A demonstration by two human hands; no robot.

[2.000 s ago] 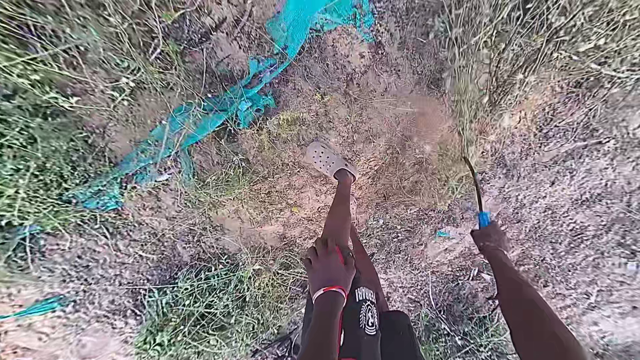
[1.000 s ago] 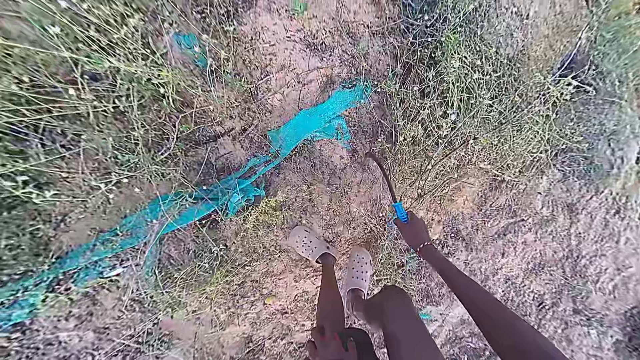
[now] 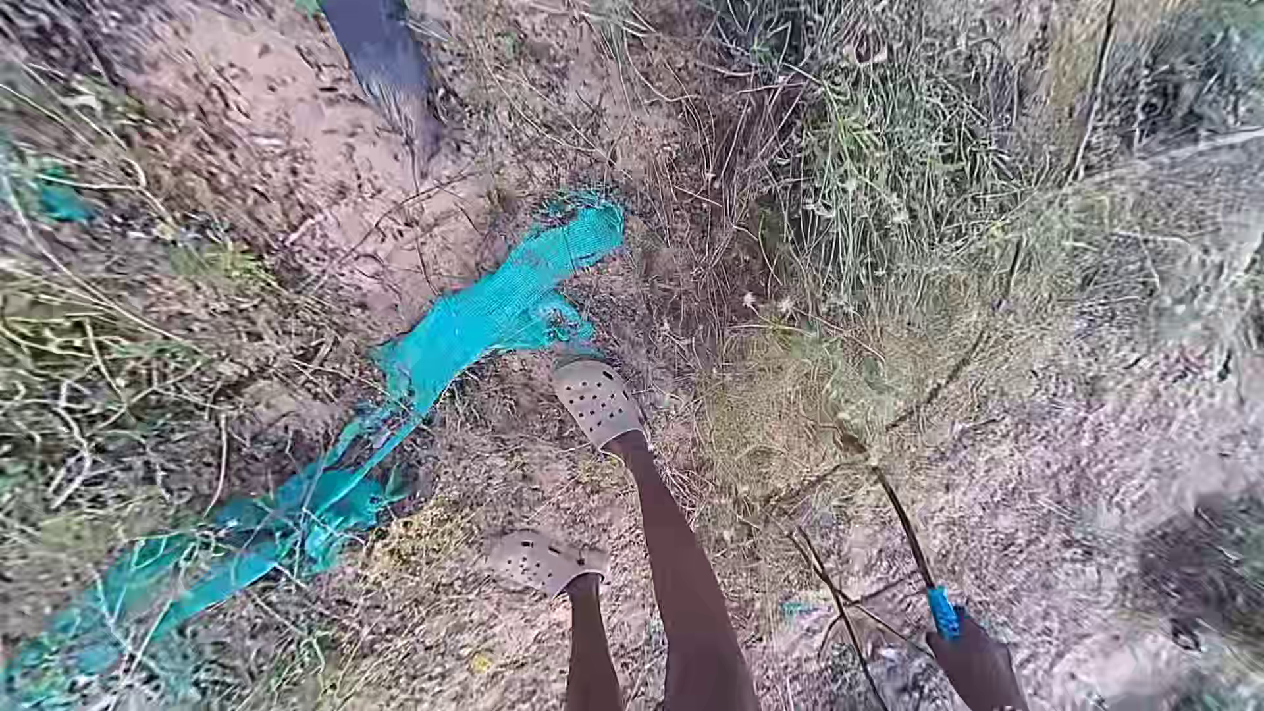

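At the lower right, my right hand is closed around the blue handle of a sickle. Its thin dark blade points up and to the left over dry grass, and the blade's tip blurs into the stems. My left hand is outside the frame. My feet are in perforated beige clogs; the upper clog touches or nearly touches a strip of turquoise netting, while the lower clog rests on bare soil.
The netting runs across the ground to the lower left, tangled with dry stems. Weeds grow thickly at the upper right. Thin dark branches stand left of my right hand. A dark blue-grey post-like object is at the top.
My left hand, on my leg two seconds ago, has left the view. My right hand with the sickle is lower in the frame than one second ago. My feet have stepped; the view has shifted.
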